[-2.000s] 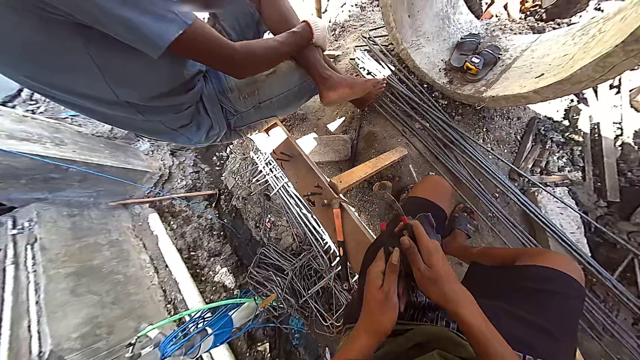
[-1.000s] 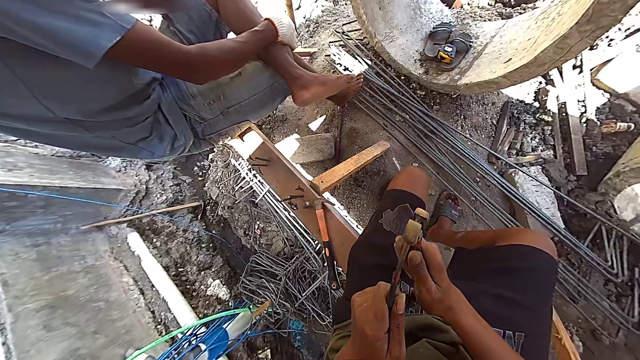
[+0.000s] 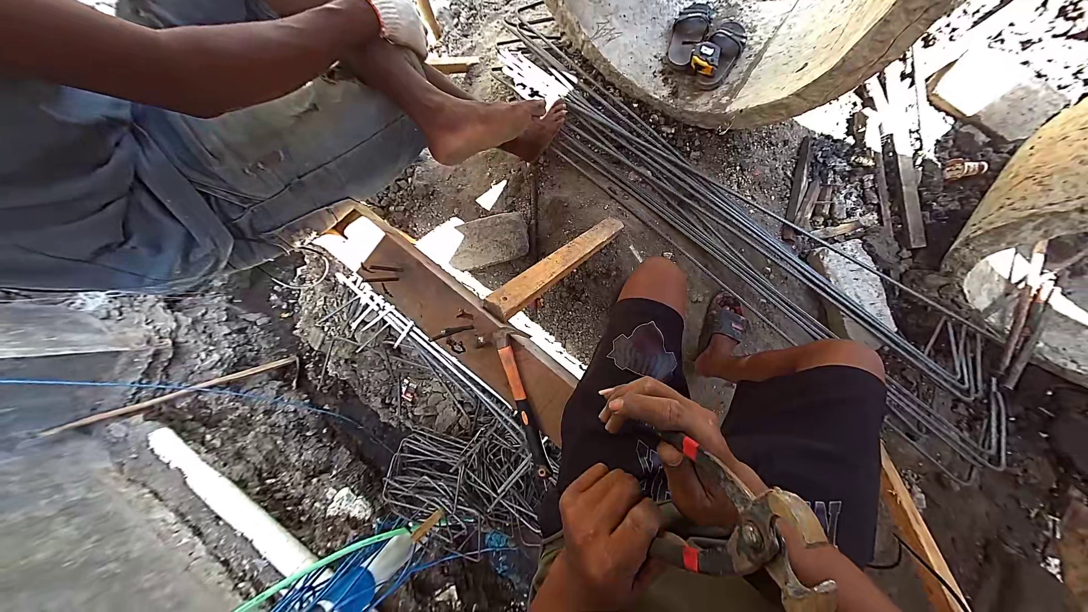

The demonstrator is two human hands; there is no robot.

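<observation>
A pair of metal pincers (image 3: 752,535) with dark, red-banded handles lies over my lap, its jaws towards the lower right and its handles spread. My left hand (image 3: 608,518) is closed round the end of the lower handle. My right hand (image 3: 671,416) holds the upper handle between thumb and palm, with some fingers partly extended. A hammer (image 3: 518,382) with an orange and black handle rests on the brown wooden bench (image 3: 416,297), left of my knee. Several dark metal pieces (image 3: 378,272) lie on the same bench.
Another person's bare feet (image 3: 484,127) are at the upper left. Long steel bars (image 3: 722,204) run diagonally past my sandalled foot. A heap of bent steel rods (image 3: 459,476) lies left of my lap. A concrete ring (image 3: 799,76) holding sandals (image 3: 705,47) stands beyond.
The pincers' jaws have swung from pointing away from me to pointing down and right, and the handles now show spread apart. My hands have moved apart. The view has shifted.
</observation>
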